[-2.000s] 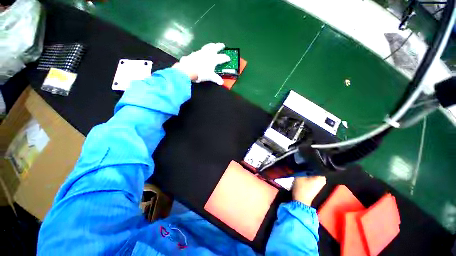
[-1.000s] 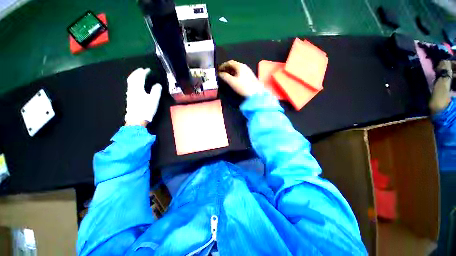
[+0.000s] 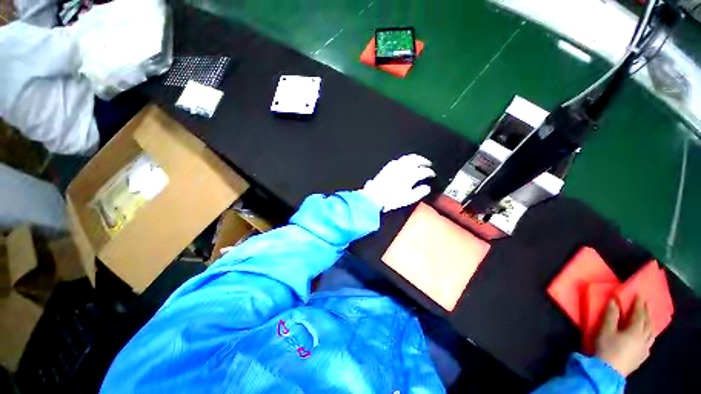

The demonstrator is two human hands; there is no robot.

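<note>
My left hand (image 3: pixel 400 182), in a white glove, rests on the black bench beside the screw feeder, fingers apart and holding nothing visible. My bare right hand (image 3: pixel 624 336) lies on the loose red-orange foam pads (image 3: pixel 586 275) at the lower right; whether its fingers grip a pad is unclear. The red-orange work pad (image 3: pixel 437 256) lies bare in front of the screw feeder (image 3: pixel 529 112). The black electric screwdriver (image 3: pixel 530 156) hangs over the feeder and hides part of it. A green circuit board (image 3: pixel 395 45) in a black housing sits on a foam pad at the top.
The green conveyor belt (image 3: pixel 453 54) runs behind the black bench (image 3: pixel 254 138). A white square plate (image 3: pixel 297 95), a black grid tray (image 3: pixel 197 70) and a white-yellow packet (image 3: pixel 199 98) lie left. An open carton (image 3: pixel 173 223) with bagged parts stands lower left, near white plastic bags (image 3: pixel 127 46).
The view has turned left. My right hand has moved from beside the feeder onto the loose foam pads. My left hand stays near the feeder's left side.
</note>
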